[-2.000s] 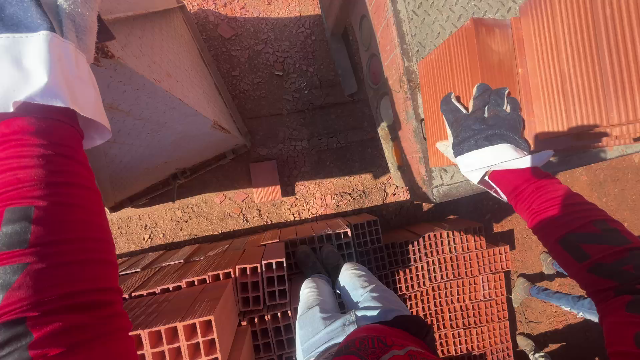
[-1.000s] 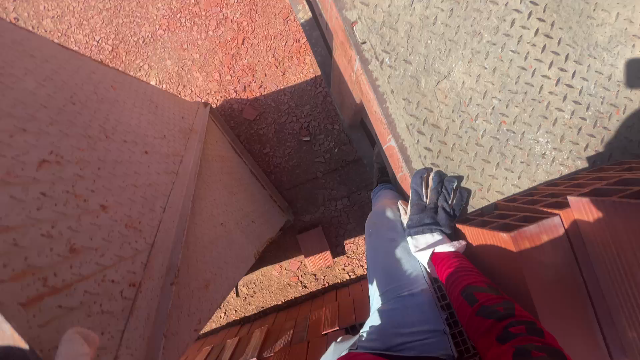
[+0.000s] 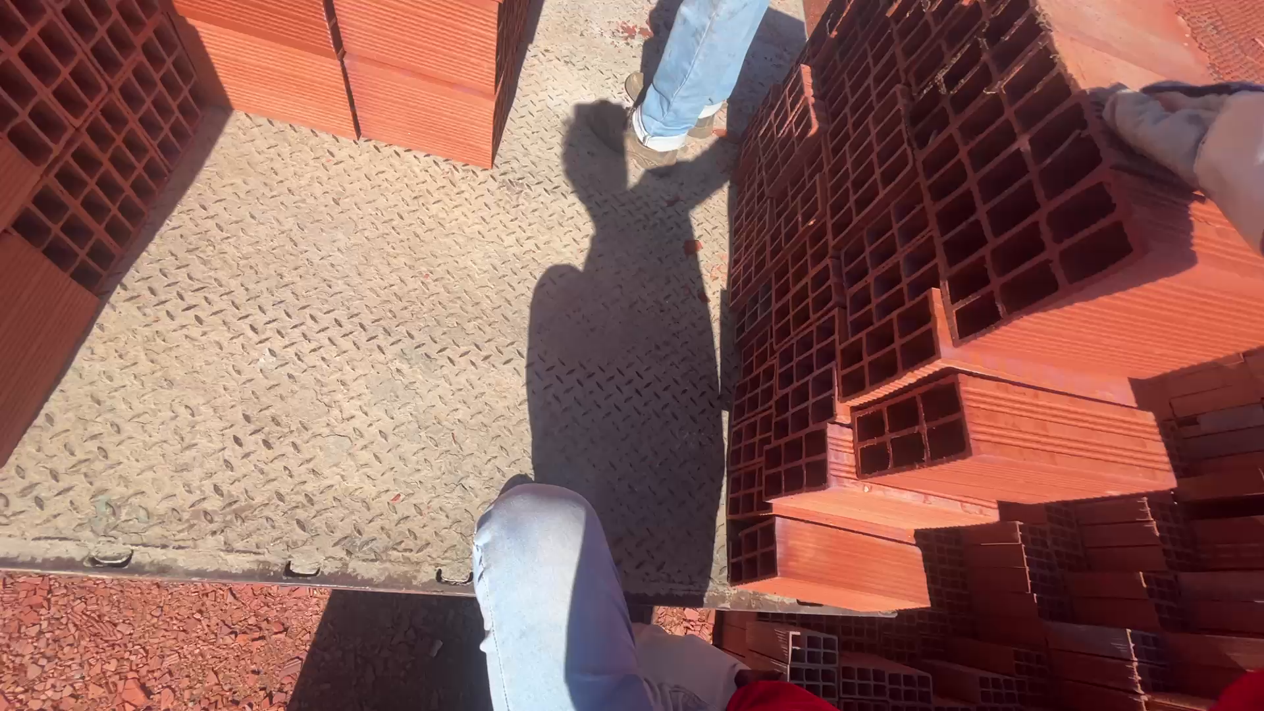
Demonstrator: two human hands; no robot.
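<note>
My right hand (image 3: 1165,133), in a pale and dark work glove, rests on the upper side of a stack of hollow clay bricks (image 3: 1027,188) at the upper right. Its thumb side lies by the top edge of the open cells, and part of the glove is out of frame. I cannot see my left hand. At the bottom, a pale cloth piece (image 3: 686,662), perhaps a glove cuff, shows behind my bent knee (image 3: 543,553) beside red cloth. Below the stack's top, a six-cell hollow brick (image 3: 1047,434) juts out toward me.
A textured metal deck (image 3: 326,346) carries brick stacks (image 3: 425,89) at the upper left. Another person's jeans leg (image 3: 701,59) and shoes stand at the top. The deck's edge (image 3: 385,583) drops to red rubble (image 3: 128,642); more bricks (image 3: 1106,583) lie lower right.
The view has swung over the metal deck. My right hand, at my leg one second ago, is now on the brick stack. My bent knee now shows at the deck's edge.
</note>
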